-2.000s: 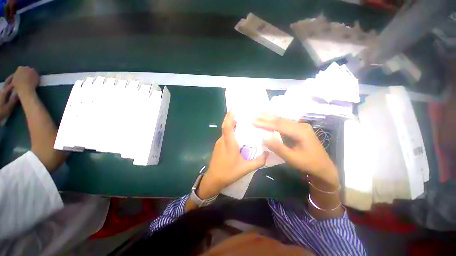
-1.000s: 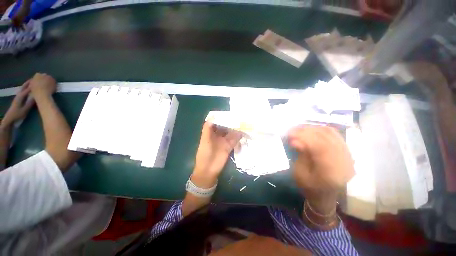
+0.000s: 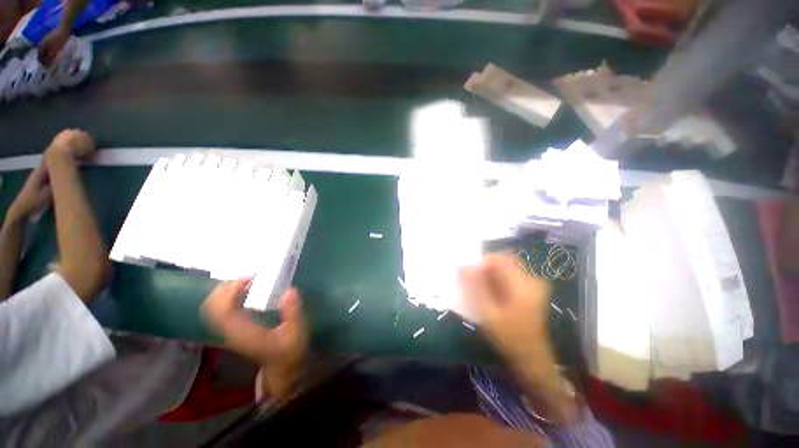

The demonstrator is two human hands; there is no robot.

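A row of white retail boxes (image 3: 206, 210) stands at left on the green surface. My left hand (image 3: 258, 332), slightly blurred, has its thumb and fingers on either side of the near end of the row's rightmost box. A bright, overexposed white stack (image 3: 442, 227) lies in front of me; its separate pieces cannot be told apart. My right hand (image 3: 512, 306) is blurred at the stack's near right edge, fingers bent; whether it grips something white there is unclear. White folded leaflets (image 3: 574, 184) lie in a loose pile right of the stack.
Pale rubber bands (image 3: 556, 261) lie below the leaflets, with small white pieces (image 3: 354, 306) scattered nearby. A large carton stock (image 3: 670, 280) is at right. Open cartons (image 3: 517, 94) lie on the far lane near a slanting post (image 3: 701, 79). A neighbour's forearms (image 3: 74, 206) rest at left.
My left hand has moved left from the middle to the row's right end, where a box now sits turned outward. My right hand has shifted left and down, uncovering the rubber bands.
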